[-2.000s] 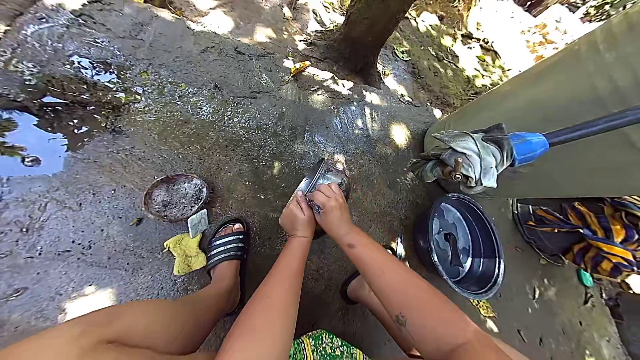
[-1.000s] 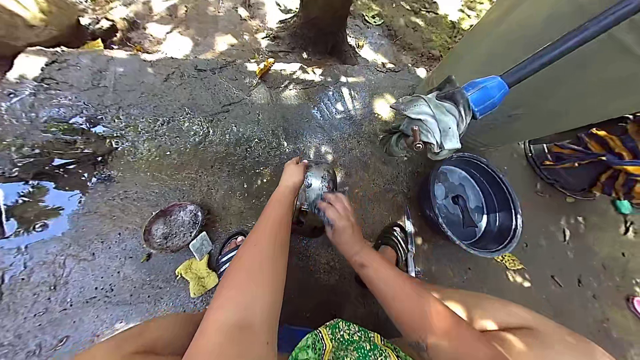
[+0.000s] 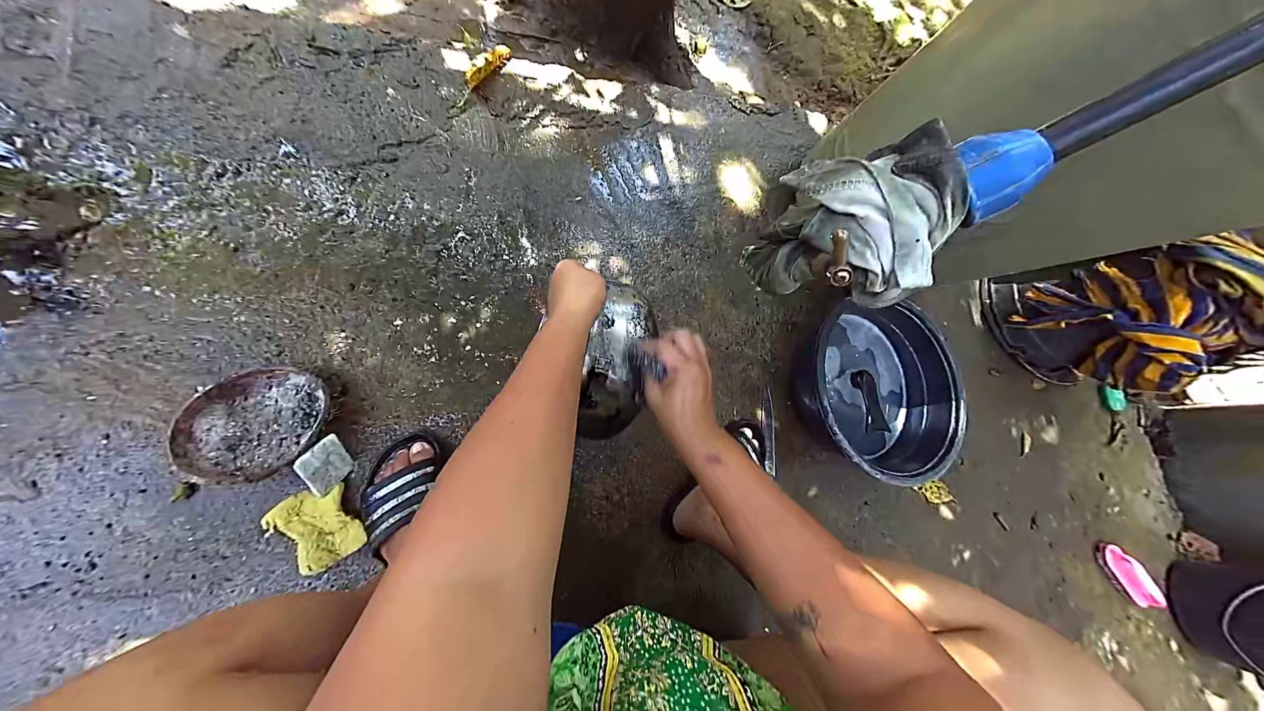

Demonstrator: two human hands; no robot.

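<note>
A shiny, wet metal pot (image 3: 617, 336) with dark patches is tilted between my feet. My left hand (image 3: 577, 289) is closed on its upper left edge. Against the pot's right side, my right hand (image 3: 679, 370), blurred, holds a small dark scrubbing pad (image 3: 649, 365). To the left lie a shallow bowl of grey ash (image 3: 247, 425), a pale grey block (image 3: 323, 464) and a yellow cloth (image 3: 316, 529). The black plastic basin (image 3: 948, 395) on the right holds water and a dark object I cannot identify. A knife-like metal blade (image 3: 768, 432) lies beside my right foot.
A cloth-wrapped tap (image 3: 839, 259) with a blue pipe fitting (image 3: 1005, 173) overhangs the basin's upper side. Beyond are a striped yellow and navy cloth (image 3: 1145, 326), a pink slipper (image 3: 1132, 576) and a black container (image 3: 1220, 607). A tree trunk (image 3: 632, 35) stands ahead on the wet ground.
Two seconds ago both hands were close together on the pot; now my right hand is apart from the left, at the pot's right side. The pot's tilt has changed.
</note>
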